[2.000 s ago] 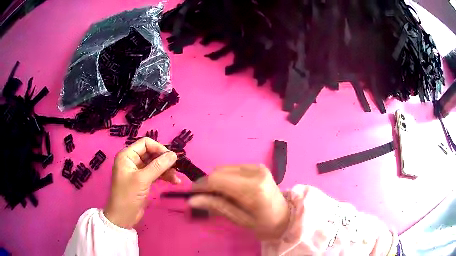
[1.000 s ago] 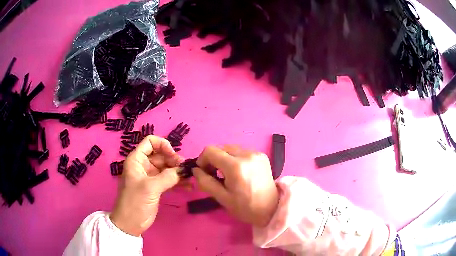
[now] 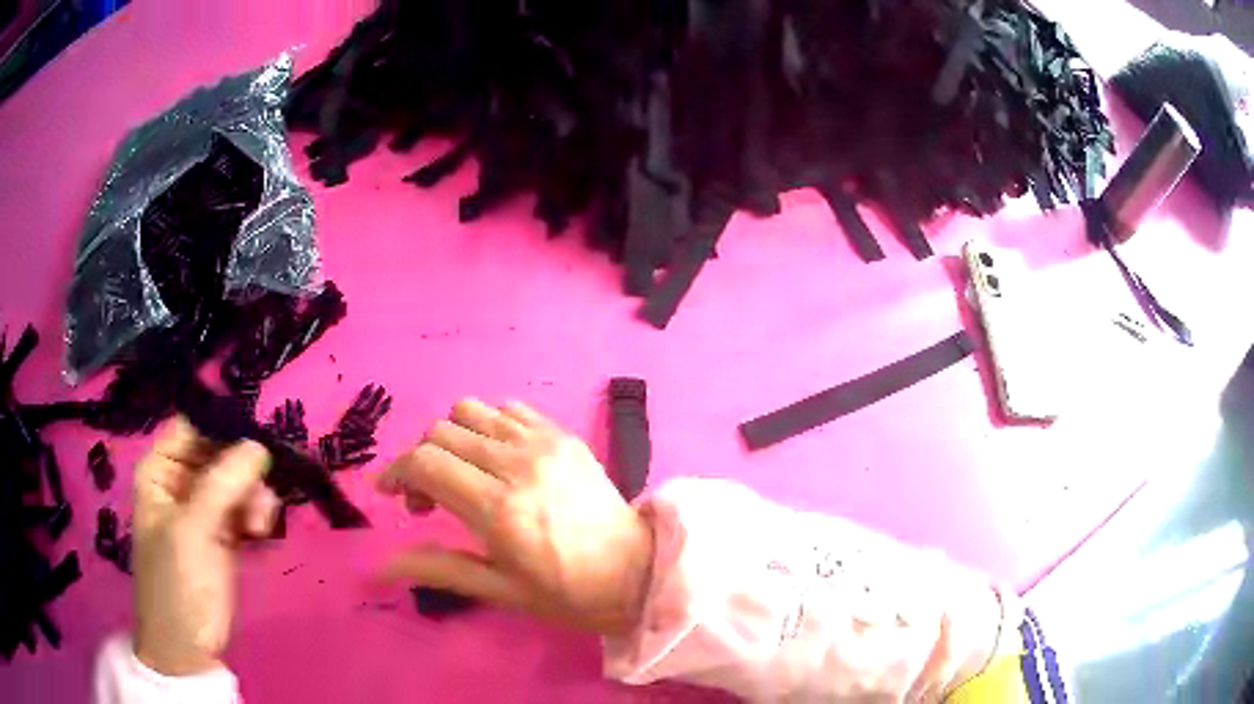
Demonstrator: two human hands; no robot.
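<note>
My left hand point(image 3: 200, 530), blurred, is at the lower left and holds a black webbing strap point(image 3: 314, 487) that sticks out to the right from its fingers. Whether a buckle is on the strap is hidden or too blurred to tell. My right hand point(image 3: 516, 516) is at the lower middle, apart from the left, with thumb and fingers spread and nothing in them. A dark webbing piece point(image 3: 440, 601) lies partly hidden under it. Several black buckles point(image 3: 360, 424) lie between the hands and the bag.
A clear bag point(image 3: 103, 282) of black buckles stands open at upper left. A large webbing pile point(image 3: 770, 110) covers the top. Another heap point(image 3: 21, 550) is at far left. Single strips point(image 3: 629, 437), a phone point(image 3: 1011, 337) and a dark cylinder with a cord point(image 3: 1150, 172) lie to the right.
My left hand has moved left with the strap, away from my right hand. My right hand has let go and opened. The view has shifted to the right.
</note>
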